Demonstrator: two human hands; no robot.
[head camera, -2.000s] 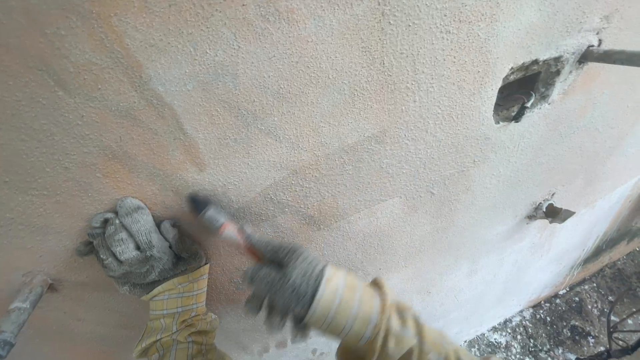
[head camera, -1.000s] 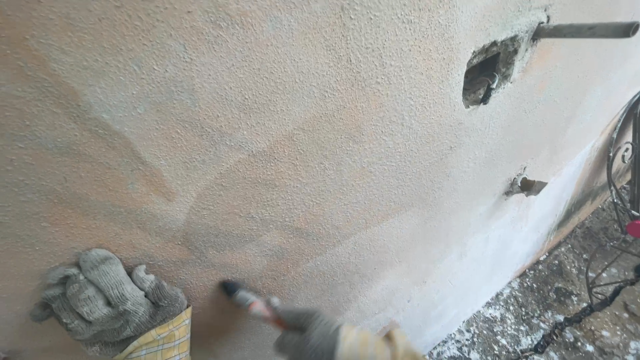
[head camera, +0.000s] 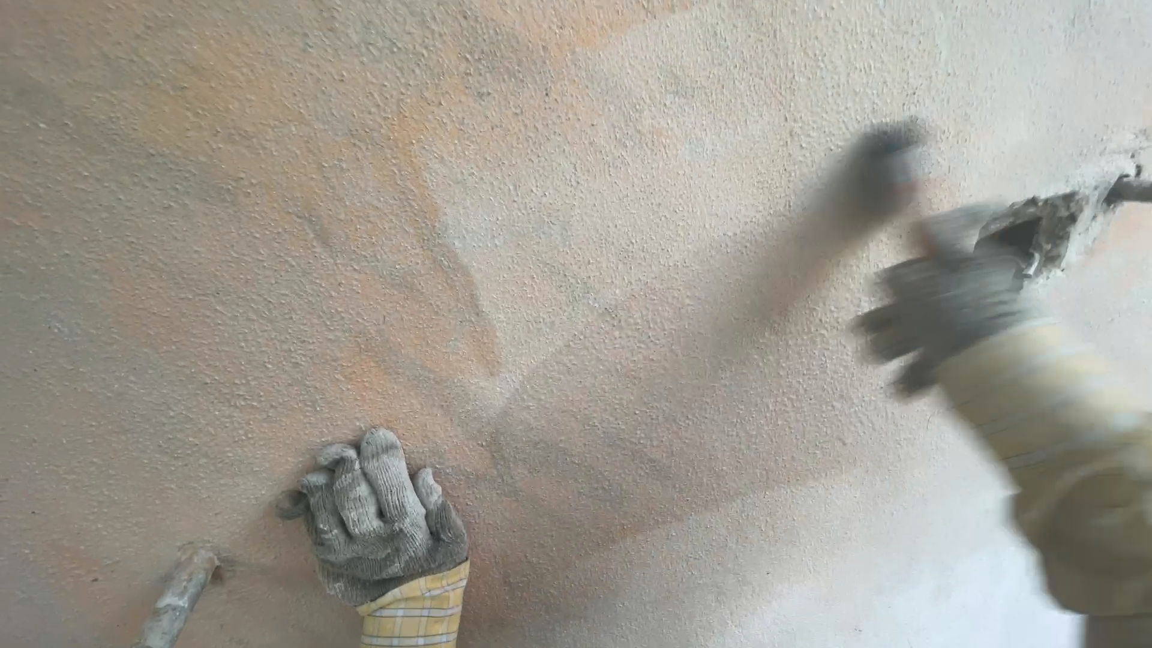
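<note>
A textured plaster wall (head camera: 585, 360), blotched orange, grey and whitish, fills the view. My left hand (head camera: 382, 522), in a grey knit glove, rests against it at lower centre-left, palm outward and fingers curled; whether it holds anything cannot be told. At the right, my right hand (head camera: 954, 297), gloved too and blurred by motion, is closed around the handle of a paintbrush (head camera: 886, 166). The brush's dark head points up and left at the wall, and a darker streak runs down-left from it. Yellow checked sleeves cover both wrists.
A broken-out hole (head camera: 1012, 238) with a rough edge opens in the wall, partly behind my right hand. A metal pipe (head camera: 1132, 191) sticks out beside it at the right edge. Another pipe (head camera: 180, 598) juts from the wall at lower left.
My right hand has moved with the brush from low on the wall up and right, near the hole. My left hand remains on the wall. The view has shifted, and the ground at lower right has left it.
</note>
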